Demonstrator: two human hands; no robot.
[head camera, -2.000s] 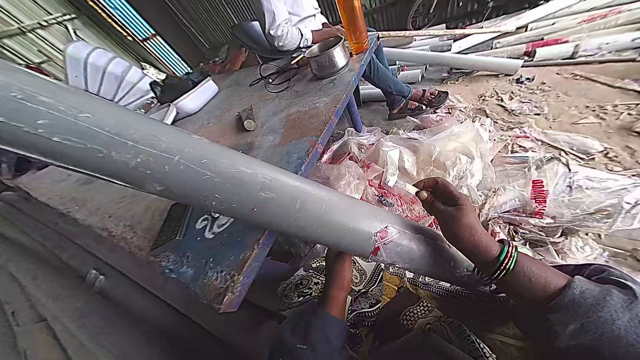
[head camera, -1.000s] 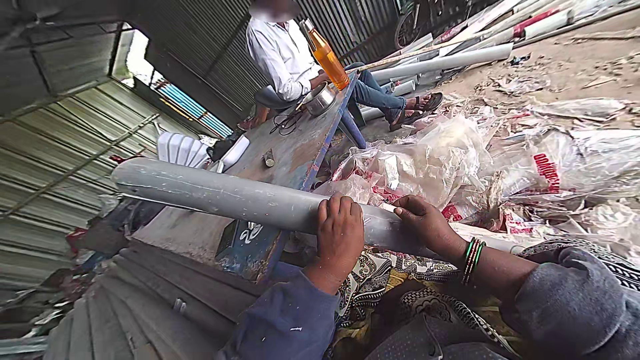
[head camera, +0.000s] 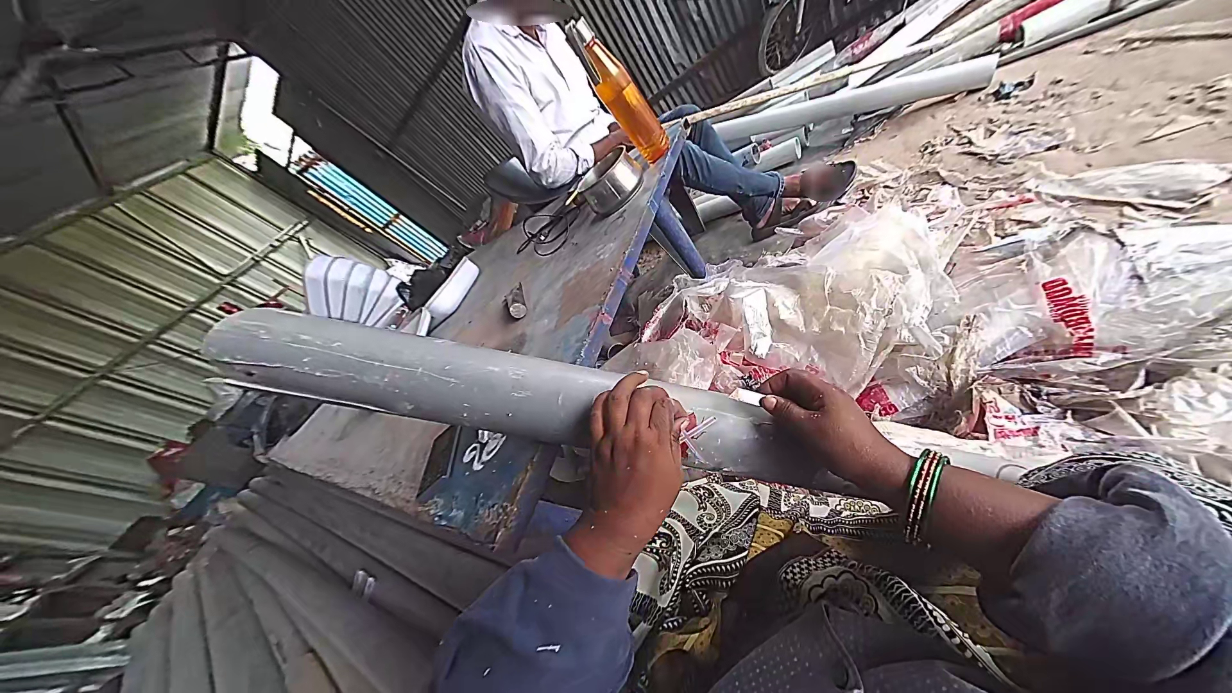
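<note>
A long grey plastic pipe (head camera: 462, 385) with scuffs and whitish scratches lies slanting across the view, above a patterned cloth over my lap. My left hand (head camera: 635, 443) lies over the pipe's near side, fingers curled on its top. Just right of those fingers a small red and white mark (head camera: 695, 435) shows on the pipe. My right hand (head camera: 818, 419), with bangles at the wrist, pinches a small whitish piece (head camera: 747, 396) between thumb and fingers against the pipe's upper side. What that piece is, I cannot tell.
Beyond the pipe stands a worn blue-edged table (head camera: 568, 289) with a metal pot (head camera: 610, 181), an orange bottle (head camera: 630, 101) and a cable. A seated person (head camera: 539, 106) is behind it. Crumpled plastic wrapping (head camera: 847, 298) covers ground at right; more pipes (head camera: 866, 96) lie behind. Grey pipes (head camera: 260, 587) fill the lower left.
My left hand, under the pipe two seconds ago, is now on top of it. The pipe's far end has come into view. The view has shifted markedly.
</note>
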